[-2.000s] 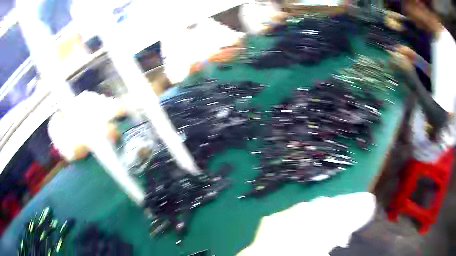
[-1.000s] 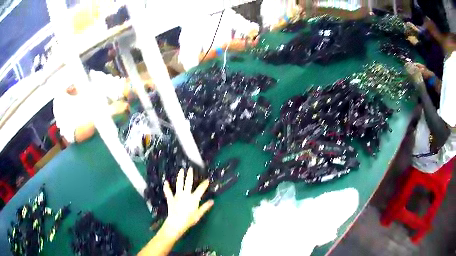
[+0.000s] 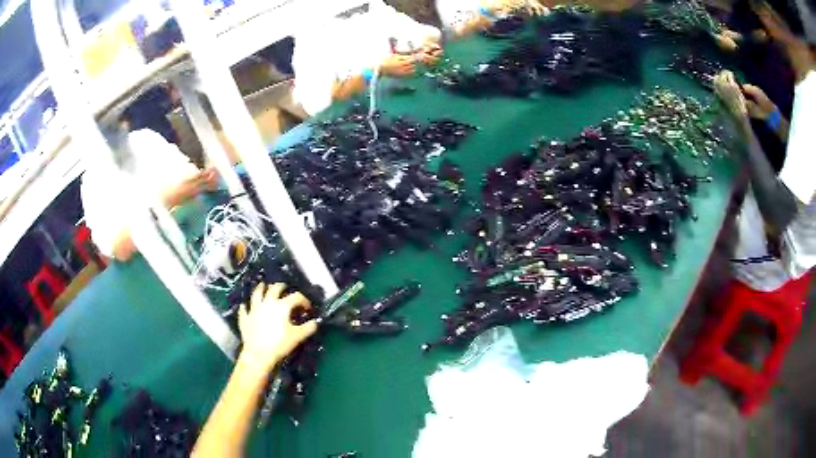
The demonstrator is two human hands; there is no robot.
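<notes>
My left hand (image 3: 268, 326) reaches in from the bottom, palm down, over a heap of slim black device units (image 3: 291, 371) at the foot of the white uprights. Its fingers are curled and the thumb and fingertips close on a dark unit. A unit with a green strip (image 3: 344, 300) sticks out beside the fingertips. What lies under the palm is hidden. Loose black units (image 3: 380, 313) lie right of the hand. My right hand is not in view.
White uprights (image 3: 259, 152) rise beside my hand, with tangled white cables (image 3: 234, 246). Large heaps of black units (image 3: 582, 197) lie beyond. An overexposed white shape (image 3: 537, 402) with clear plastic (image 3: 492, 347) covers the lower right. People work around the bench; a red stool (image 3: 747, 340) stands right.
My left hand came into view from below, first with fingers spread over the heap. It has moved slightly left and its fingers have curled onto the units.
</notes>
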